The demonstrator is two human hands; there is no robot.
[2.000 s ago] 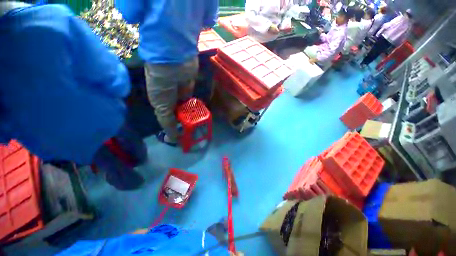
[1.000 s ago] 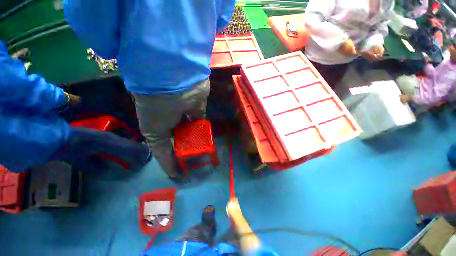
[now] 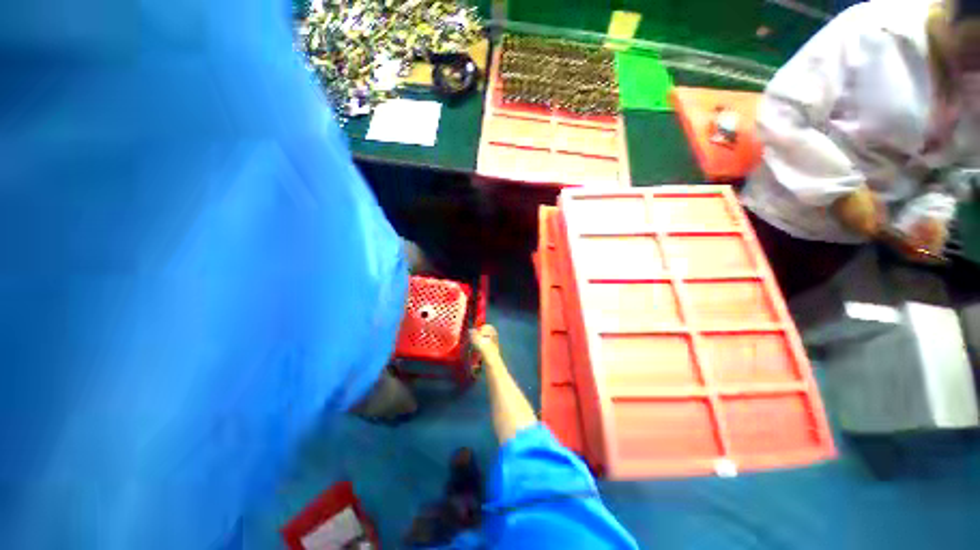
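My right hand (image 3: pixel 486 339) reaches forward beside the red plastic stool (image 3: pixel 434 317), closed around the thin red broom stick (image 3: pixel 483 294). A short piece of stick shows above the hand; the broom head is hidden. The red dustpan (image 3: pixel 314 516) lies on the blue floor at the bottom edge, partly cut off, with a white paper scrap (image 3: pixel 335 531) in it. My left hand is out of the picture.
A person in a blue smock (image 3: pixel 215 269) fills the left. Stacked orange-red trays (image 3: pixel 701 344) stand right of my arm. Behind are a green bench (image 3: pixel 656 145) with small metal parts (image 3: pixel 376 43), and a worker in white (image 3: pixel 849 118). White box (image 3: pixel 935 365) at right.
My right hand has moved forward to the stool's side with the stick. The view has come closer to the bench and trays. The blue-smocked person now covers the left, and the dustpan sits lower in view.
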